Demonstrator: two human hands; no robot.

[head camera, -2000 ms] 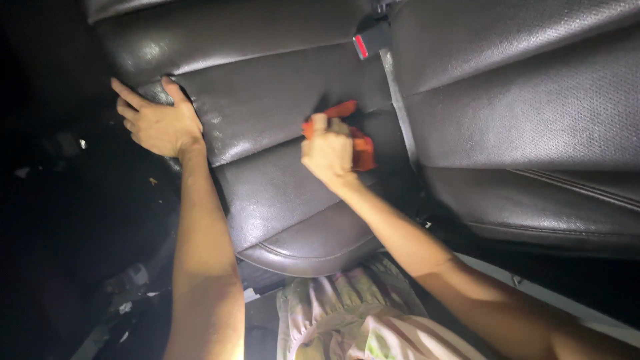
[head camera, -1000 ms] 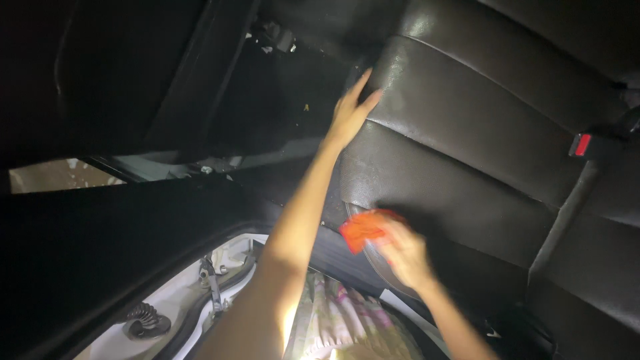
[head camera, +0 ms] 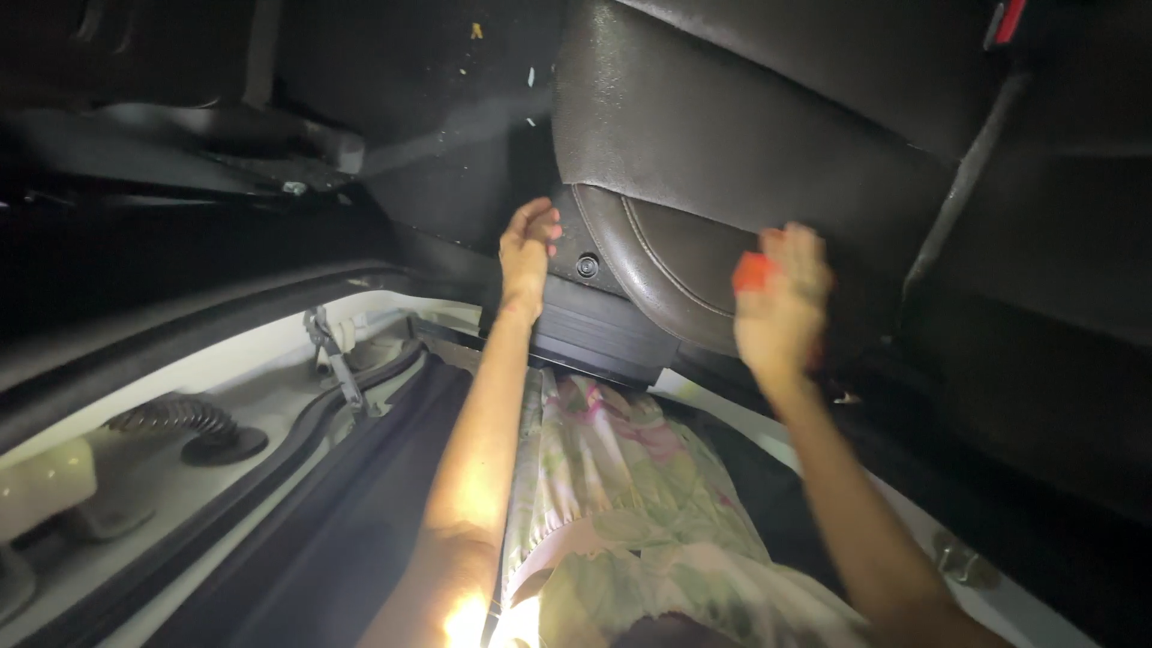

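My right hand (head camera: 785, 301), blurred, holds a red-orange cloth (head camera: 752, 272) over the rounded side end of the dark leather car seat (head camera: 720, 135). Part of the cloth is hidden behind my fingers. My left hand (head camera: 529, 247) is off to the left of the seat cushion, above the dark sill, its fingers loosely bent and nothing seen in them. Whether it touches anything cannot be told. Just right of it is a round fastener (head camera: 587, 265) in the dark trim beside the seat edge.
Below my hands runs the ribbed door sill plate (head camera: 598, 333). At left are the door frame with a corrugated rubber cable boot (head camera: 171, 414) and a metal door check arm (head camera: 335, 360). Pale crumbs (head camera: 531, 77) lie on the dark floor. A red buckle (head camera: 1010, 20) shows at top right.
My left hand has come off the seat edge, where it lay a second ago. The cloth has stayed in my right hand, which was over the seat's middle earlier. The view has swung toward the door side.
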